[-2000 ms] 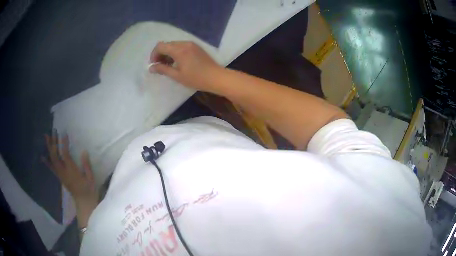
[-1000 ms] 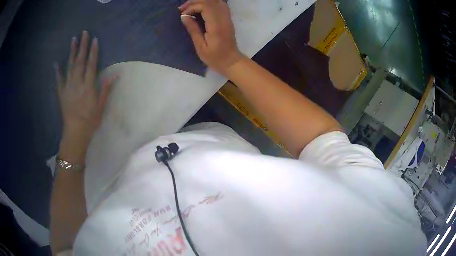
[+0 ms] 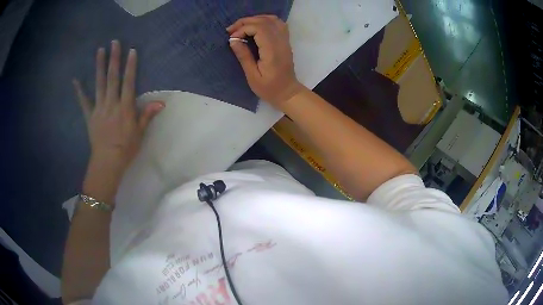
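Note:
A large dark navy fabric panel (image 3: 178, 59) lies flat on the pale work table (image 3: 330, 33), with a curved cutout and a pointed corner near my right wrist. My left hand (image 3: 113, 113) lies palm down on the fabric, fingers spread, its thumb at the edge of the curve. My right hand (image 3: 262, 53) is above the fabric, with a small pale, thin tool (image 3: 238, 40) pinched between thumb and fingertips. The fingers hide most of it, so its kind is unclear. Plain off-white paper (image 3: 178, 131) shows inside the curve.
Dark material (image 3: 351, 101) and brown cardboard with yellow strips (image 3: 417, 89) lie below the table edge at right. A cluttered bench (image 3: 506, 184) stands at far right beside green flooring (image 3: 455, 47). A white shape (image 3: 142, 5) shows at the top edge.
Two seconds ago my left hand was low at the left and my right hand was over white paper. Both have moved up to the dark fabric. Since one second ago, both appear slightly lower and further right.

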